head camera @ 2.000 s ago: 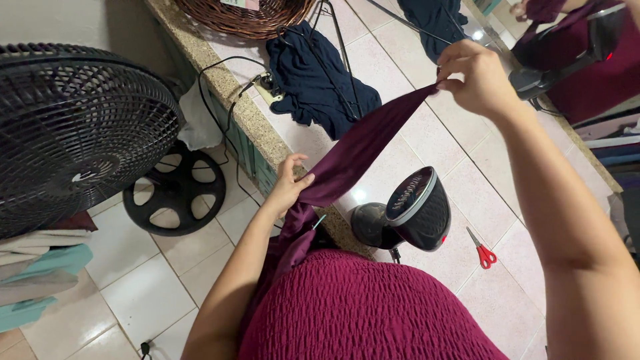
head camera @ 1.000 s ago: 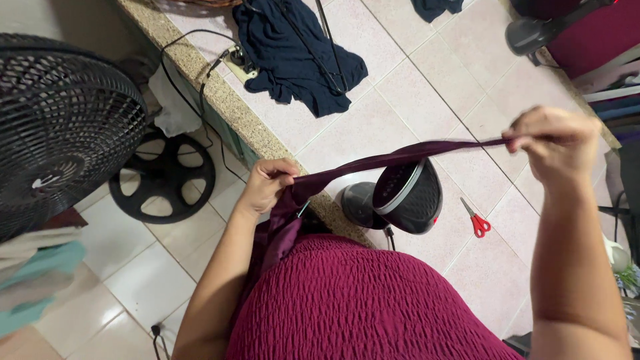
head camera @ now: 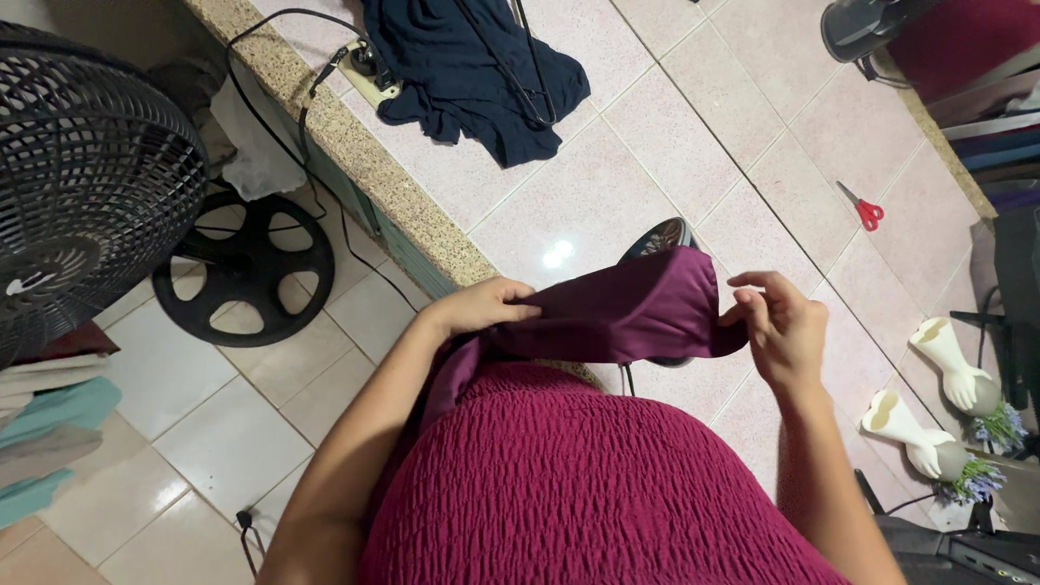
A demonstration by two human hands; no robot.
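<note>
A strip of purple satin fabric (head camera: 617,313) stretches between my two hands, above the tiled counter. My left hand (head camera: 483,307) pinches it at the left, where more of the cloth hangs down beside my body. At its right end, my right hand (head camera: 776,325) touches the lower corner with curled fingers; whether it grips the cloth is hard to tell. Behind the fabric stands a black device (head camera: 662,237) with a grille, mostly hidden. Red-handled scissors (head camera: 869,214) lie on the counter at the upper right.
Dark navy cloth (head camera: 487,73) and a black hanger (head camera: 532,101) lie near a power outlet (head camera: 370,73) with cords. A black fan (head camera: 89,187) stands at the left. White hand-shaped vases (head camera: 959,366) are at the right, and a mirror runs along the counter's far side.
My right hand has come down and closer to my left from its raised place. The fabric, a narrow taut band one second ago, now shows a broad face. The view has shifted.
</note>
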